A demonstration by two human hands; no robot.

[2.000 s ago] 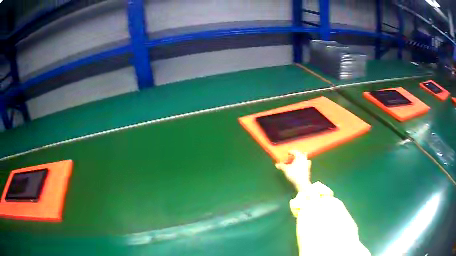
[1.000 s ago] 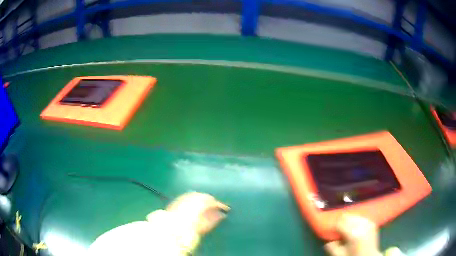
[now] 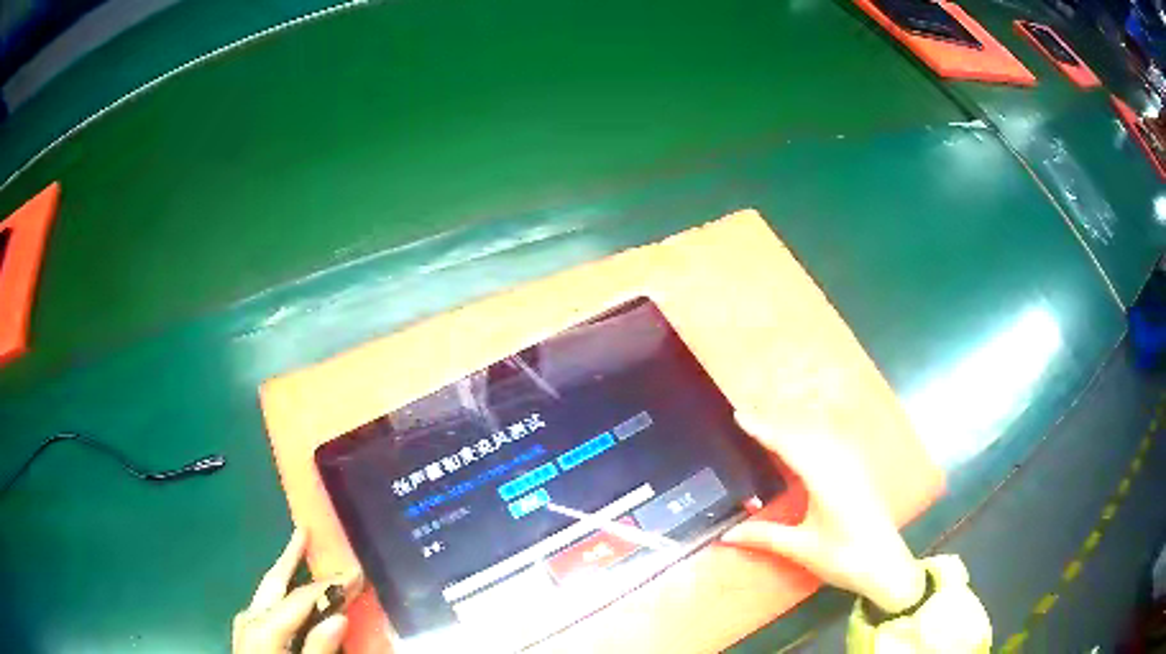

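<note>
A black tablet [image 3: 480, 383] lies tilted in view on an orange foam pad [image 3: 716, 275] in front of me. Its lit screen shows a dark page with a white heading, blue buttons and a red button; light glares off it. My right hand [image 3: 838, 517] holds the tablet's right end, thumb at the near corner. My left hand [image 3: 292, 616] is by the tablet's left short edge, partly cut off by the bottom of the picture, with a small dark plug [image 3: 331, 598] between its fingers. Whether the plug touches the tablet is unclear.
A thin black cable [image 3: 122, 463] with a slim plug end lies left on the green bench [image 3: 512, 128]. Another orange pad [image 3: 28, 275] is at the left edge. More pads with tablets [image 3: 940, 19] lie at the upper right. A grey floor with a yellow stripe is at lower right.
The pad with its tablet is now close in front of me. My left hand has moved from the cable to the tablet's left edge; my right hand has moved from the pad onto the tablet.
</note>
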